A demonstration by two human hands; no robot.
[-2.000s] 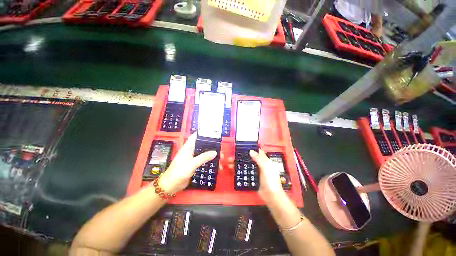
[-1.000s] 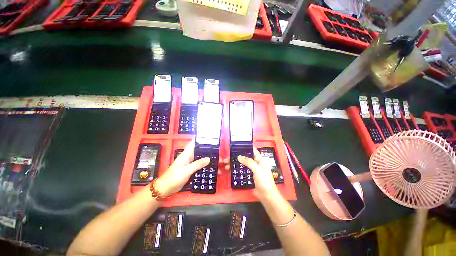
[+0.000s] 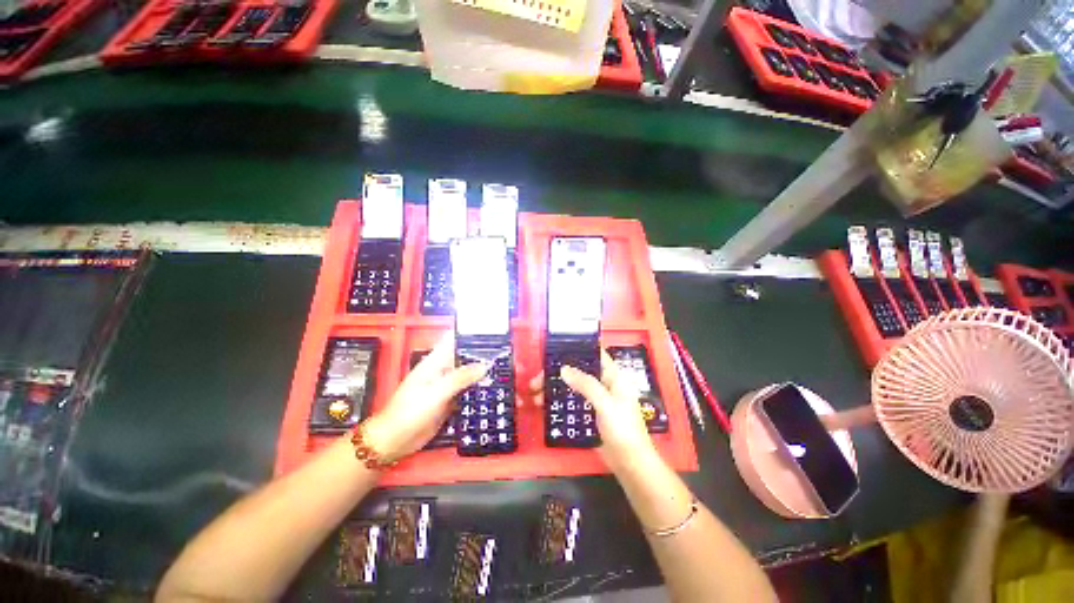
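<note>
My left hand holds an open black flip phone over the red phone tray, thumb on its upper keys. Its screen glows white. My right hand holds a second open flip phone, thumb on its upper keys; its screen is white with small dark marks. Three open phones with lit screens stand in the tray's back row, one of them at the left. Face-down phones lie in the front row, one at the left and others partly hidden by my hands.
Several batteries lie before the tray. A red pen, a smartphone on a pink base and a pink fan are at the right. A plastic bin hangs beyond the green belt. A metal post slants at the right.
The view has shifted, and the two held phones sit slightly lower in it than at first. Small dark marks now show on the right-hand phone's screen, which was plain white. Both hands keep their holds.
</note>
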